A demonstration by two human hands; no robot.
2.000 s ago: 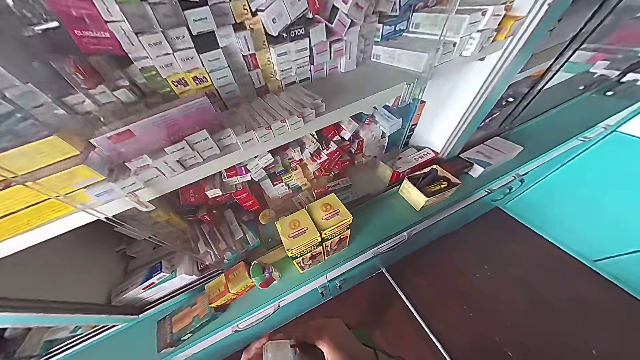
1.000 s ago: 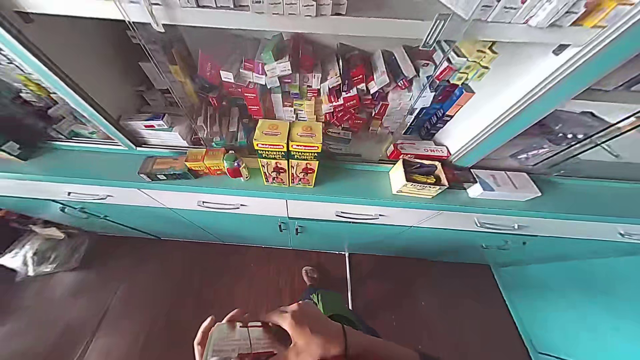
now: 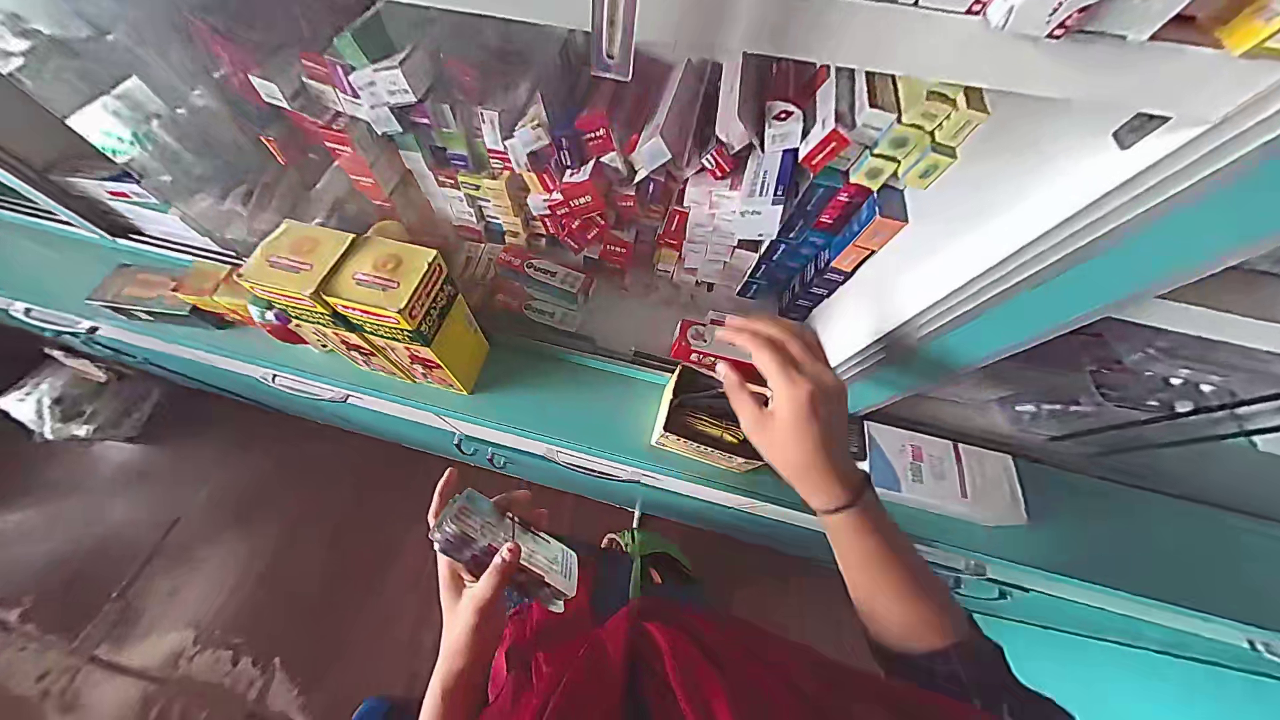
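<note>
My left hand (image 3: 480,560) is low in the view, its fingers and thumb around a small stack of printed medicine packs (image 3: 505,550), perhaps blister strips. Over the counter, my right hand (image 3: 785,400) is raised with its fingers slightly bent and apart, and nothing shows between them. Below its fingertips stands an open cardboard box (image 3: 700,450) holding dark and yellowish items. A red and white box (image 3: 697,342) lies just behind that box, partly covered by my fingers. Right of my wrist, a white and blue packet (image 3: 945,475) lies flat.
Two yellow cartons (image 3: 400,310) stand side by side on the teal counter (image 3: 560,400). Behind the sliding glass, many medicine boxes (image 3: 580,210) fill the shelf. Drawer handles (image 3: 305,386) line the counter front. A clear plastic bag (image 3: 80,395) lies on the floor at left.
My right hand has left the packs, which it was near one second ago, and is now above the open box. My left hand still has the packs. The view has come closer to the counter.
</note>
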